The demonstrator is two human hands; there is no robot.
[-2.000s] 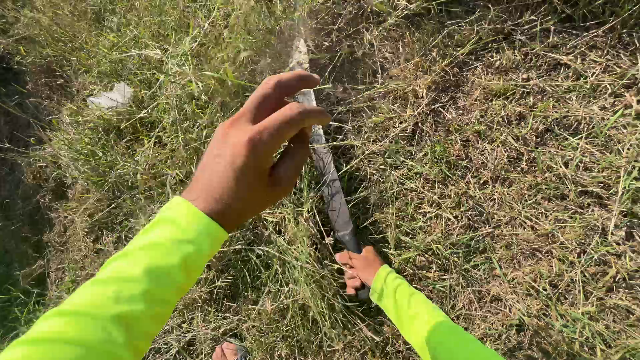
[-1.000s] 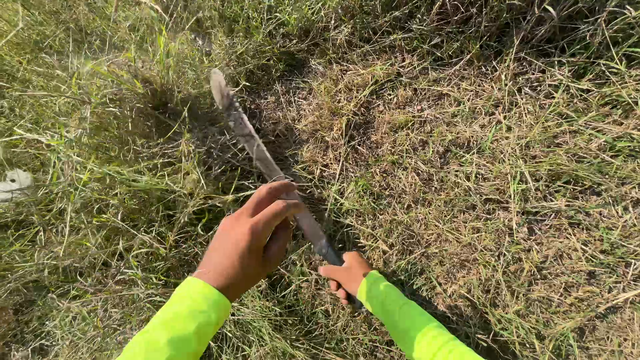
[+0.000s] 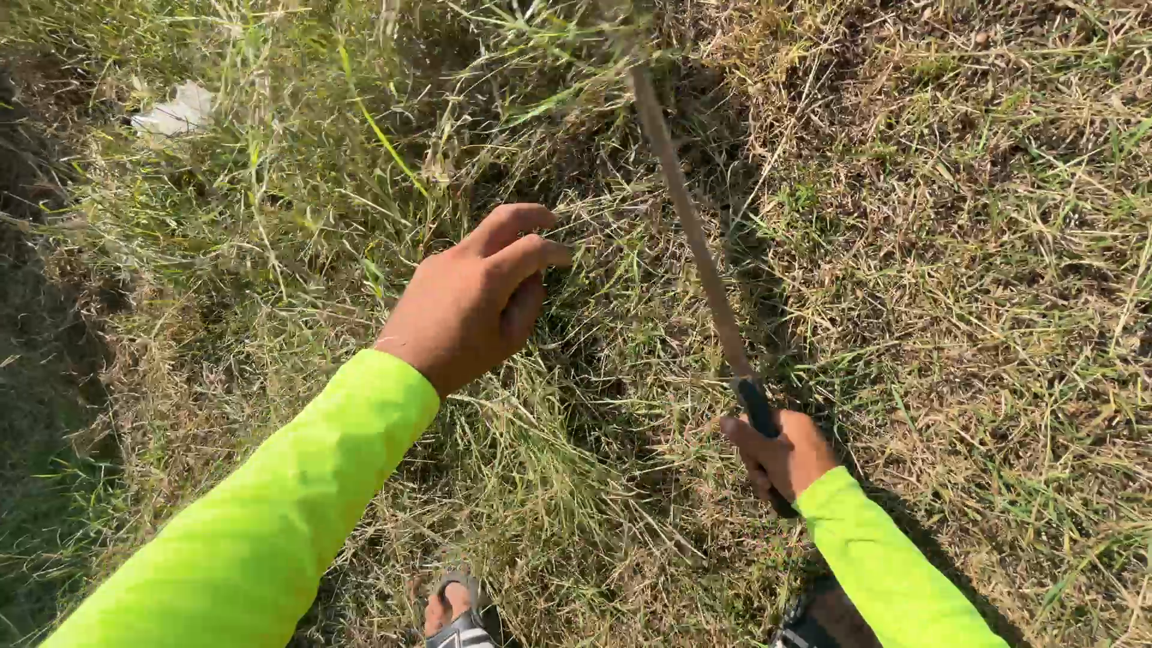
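Observation:
My right hand (image 3: 783,454), at the lower right in the head view, is closed around the black handle of a machete (image 3: 691,225). Its long, brownish blade points up and slightly left, and its tip is hidden or blurred among grass at the top edge. My left hand (image 3: 472,301) is held over the grass left of the blade, fingers bent and apart, with nothing in it. Long green and dry grass (image 3: 306,180) stands at the upper left. Loose stalks (image 3: 549,450) lie between my hands.
A white scrap (image 3: 175,110), perhaps plastic, lies in the grass at the upper left. Two sandaled feet show at the bottom, the left one (image 3: 459,616) and the right one (image 3: 796,630). Short, dry grass (image 3: 972,270) covers the right side. A shaded strip runs along the left edge.
Compared with one second ago, the machete has swung right relative to my left hand, and my hands are farther apart. My right hand still grips the handle. The view has shifted.

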